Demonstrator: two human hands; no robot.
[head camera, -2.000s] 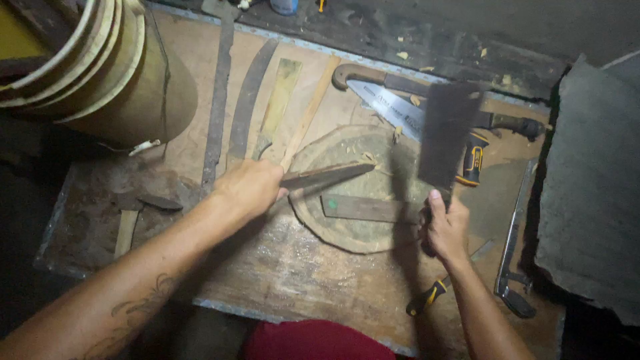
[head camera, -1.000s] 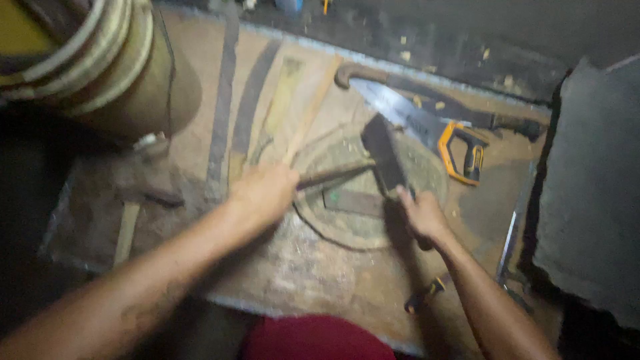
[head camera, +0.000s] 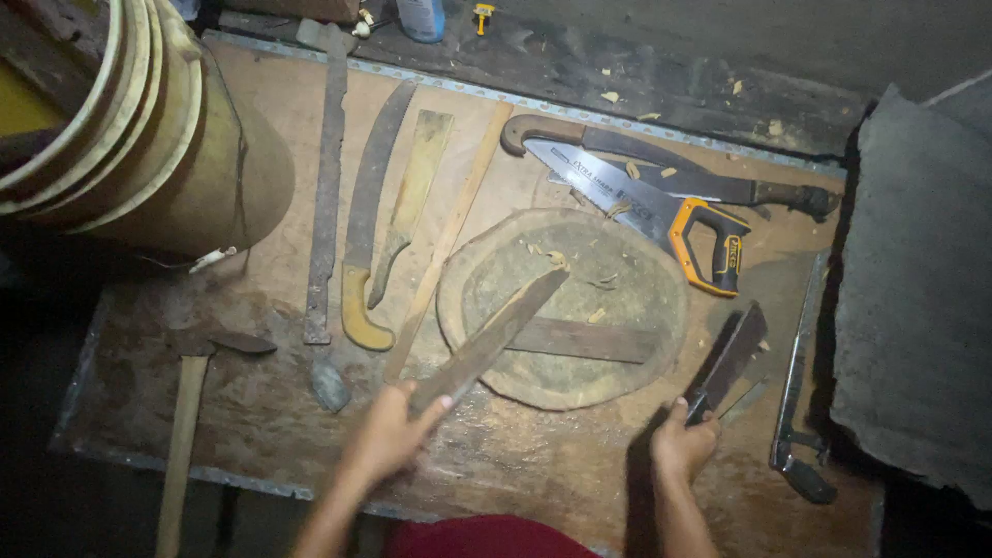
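Observation:
My left hand (head camera: 395, 434) grips the near end of a wooden stick (head camera: 496, 333), whose far end, with a pale cut edge, rests over a round wood slab (head camera: 566, 387). A short dark wood piece (head camera: 581, 341) lies across the slab beneath the stick, among wood shavings (head camera: 597, 315). On the right, my right hand (head camera: 686, 442) is closed around the handle of a cleaver-like broad blade (head camera: 736, 353), held off the slab's right side. Near that hand a thin metal blade (head camera: 744, 397) shows; its handle is hidden.
A handsaw (head camera: 705, 248) and machetes (head camera: 697, 178) lie behind the slab. Left of it are a curved pruning saw (head camera: 372, 194), a long flat metal bar (head camera: 325, 194), a hammer-like tool (head camera: 186, 418) and a plastic bucket (head camera: 201, 155). A hacksaw (head camera: 794, 372) and a grey slab (head camera: 914, 294) stand right.
My right hand has moved down and right, taking the broad blade from over the slab to its right side. My left hand still holds the stick, now lower and slanting more steeply.

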